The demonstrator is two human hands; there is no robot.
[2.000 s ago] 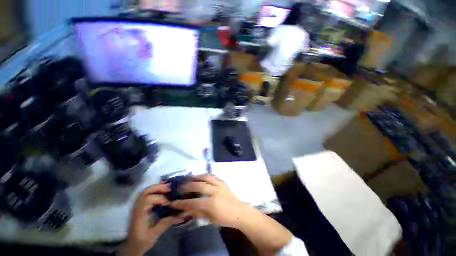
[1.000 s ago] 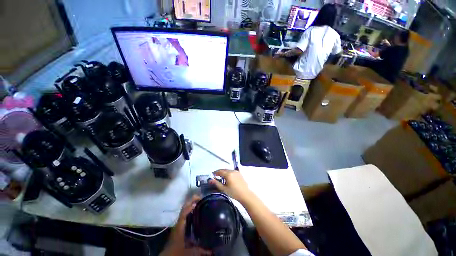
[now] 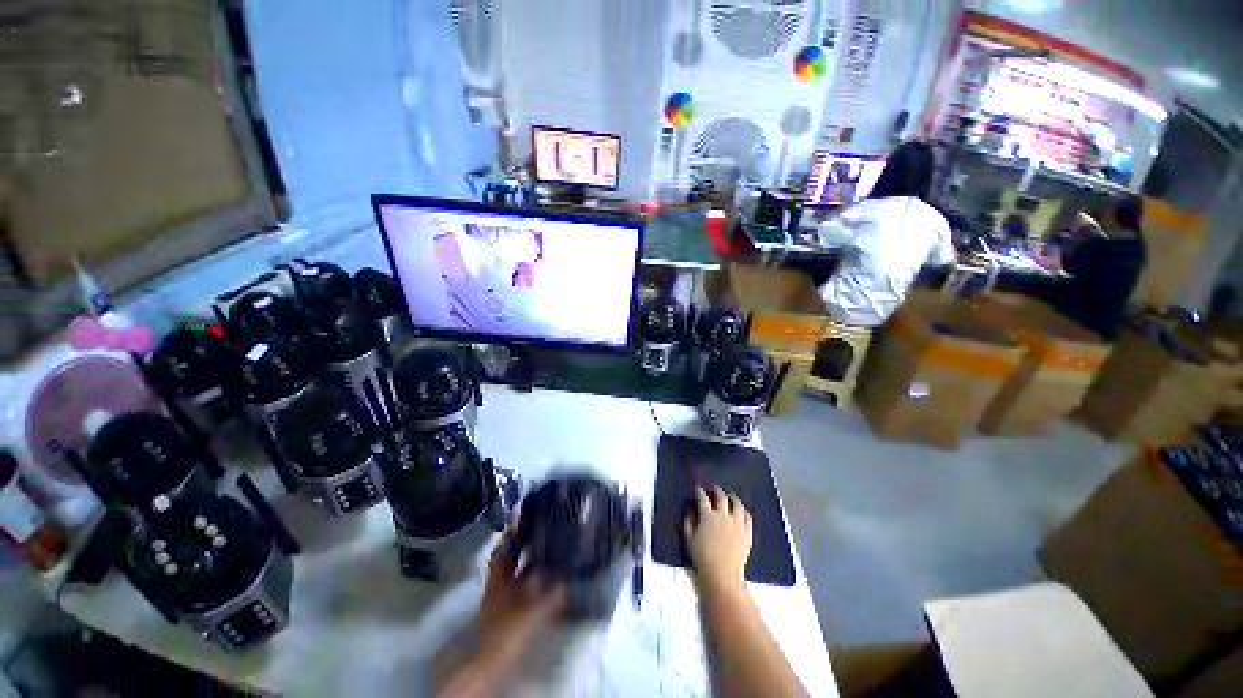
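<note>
A black PTZ dome camera [image 3: 578, 532], blurred, is at the front middle of the white tabletop [image 3: 525, 426]. My left hand [image 3: 515, 607], also blurred, holds its left side. My right hand [image 3: 718, 535] rests on the black mouse pad [image 3: 766, 516], palm down with fingers forward. The mouse is not visible; it may be under that hand, so its grip cannot be told. The monitor [image 3: 515, 273] shows a pale live picture with a reddish patch. A short dark stick [image 3: 638, 552] lies left of the pad.
Several black dome cameras [image 3: 322, 439] with antennas crowd the left of the table. More stand right of the monitor [image 3: 738, 386]. A pink fan [image 3: 90, 413] is at far left. Open cartons [image 3: 932, 368], a beige sheet [image 3: 1036, 644] and two people [image 3: 893, 246] are to the right.
My right hand has moved from the camera's end to the mouse pad. The camera has moved away from my body onto the tabletop with my left hand. The view has tilted up.
</note>
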